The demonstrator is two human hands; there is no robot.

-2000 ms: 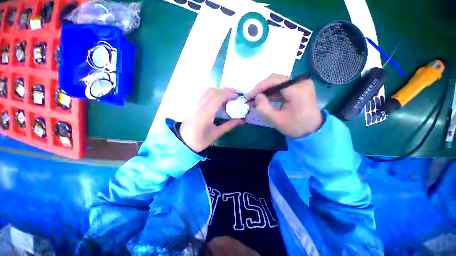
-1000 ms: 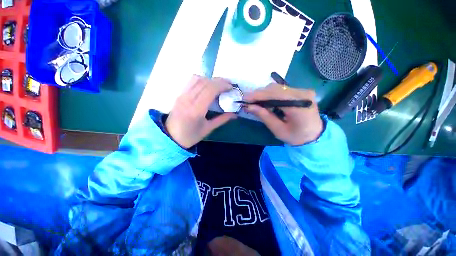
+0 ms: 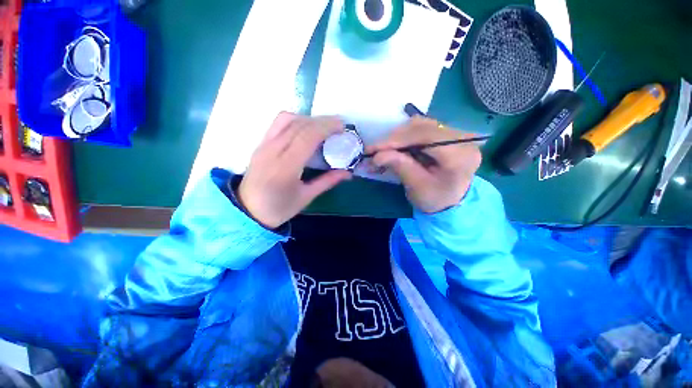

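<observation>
The round unit (image 3: 343,150), a small disc with a pale face and dark edge, is held between the thumb and fingers of my left hand (image 3: 284,168) above the near edge of the white paper work sheet (image 3: 372,83). My right hand (image 3: 434,163) holds dark tweezers (image 3: 454,142) like a pen, with the tip at the right edge of the unit. A second dark stick-like end (image 3: 414,111) shows above my right fingers; I cannot tell what it is.
Green tape roll (image 3: 372,19) stands on the sheet. Screw dish (image 3: 511,61), black hand tool (image 3: 540,132) and yellow electric screwdriver (image 3: 624,119) with its cord lie at right. Blue parts bin (image 3: 129,83) with white rings and red-orange parts tray (image 3: 62,178) are at left.
The view has shifted, so the bin and tray sit further left. The tweezers have turned, and their tip has moved from the unit's face to its right edge. Both hands keep their holds.
</observation>
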